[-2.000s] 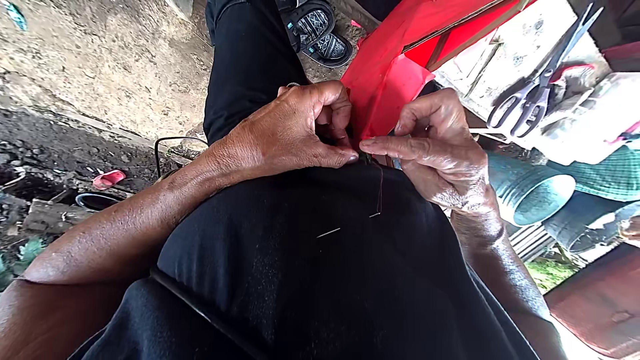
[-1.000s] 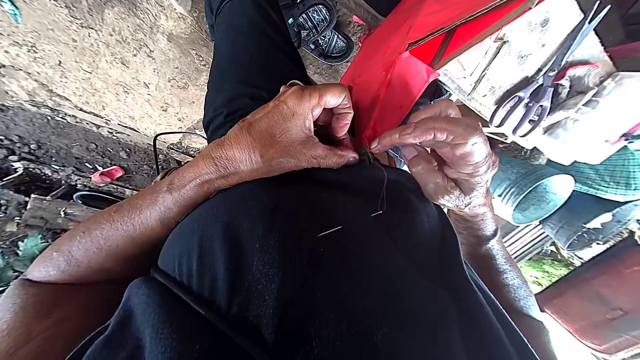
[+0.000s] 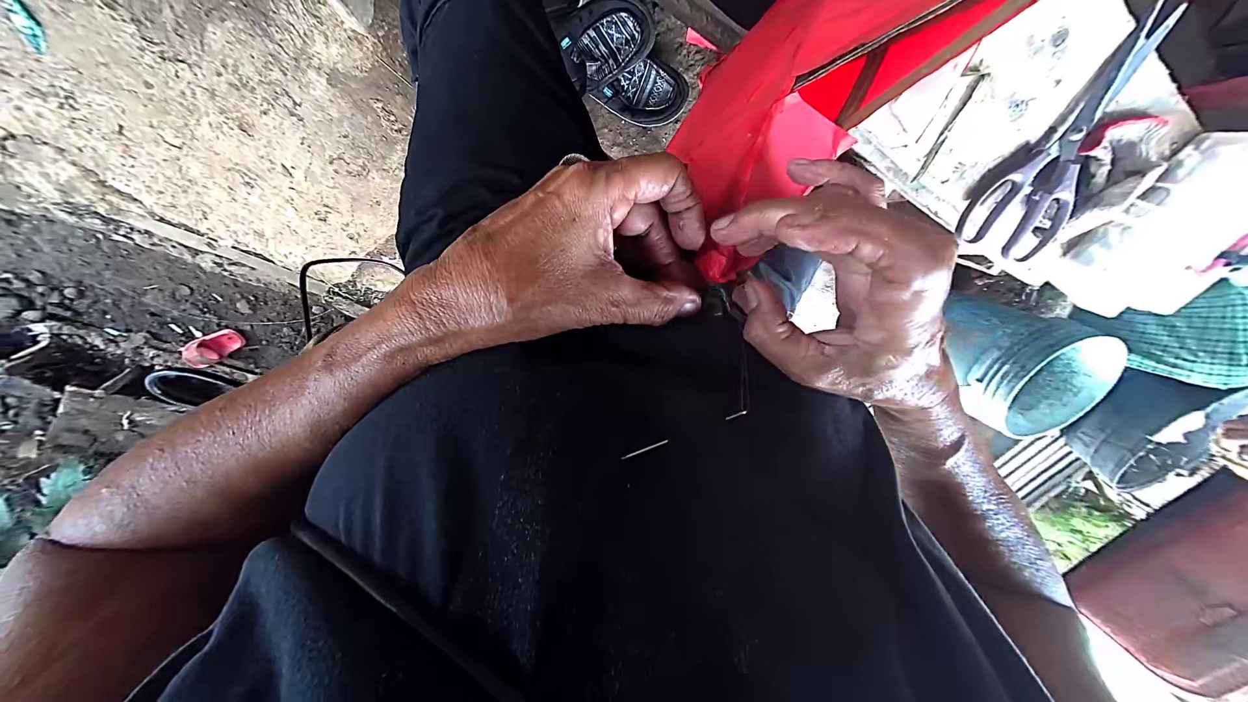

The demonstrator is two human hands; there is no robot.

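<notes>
Red sheet material (image 3: 770, 146) on a thin frame reaches down from the top right, its gathered lower tip lying between my hands. My left hand (image 3: 585, 253) has thumb and fingers curled at the left of that tip; what they pinch is hidden. On the other side my right hand (image 3: 848, 273) has its index finger and thumb apart around the tip, the other fingers loosely bent. A dark thread (image 3: 744, 375) hangs below the tip to a small needle (image 3: 736, 415) against the black shirt. A second needle (image 3: 645, 449) is stuck in or lying on the shirt.
Scissors (image 3: 1063, 166) with dark handles lie on a pale surface (image 3: 941, 127) at the upper right. Beneath them are a bluish bucket (image 3: 1063, 385) and a dark container (image 3: 1121, 439). Patterned sandals (image 3: 643, 88) stand on the ground near the black trouser leg (image 3: 487, 107).
My right hand's fingers, close together at the red tip two seconds ago, have spread and lifted. My left hand has stayed at the tip.
</notes>
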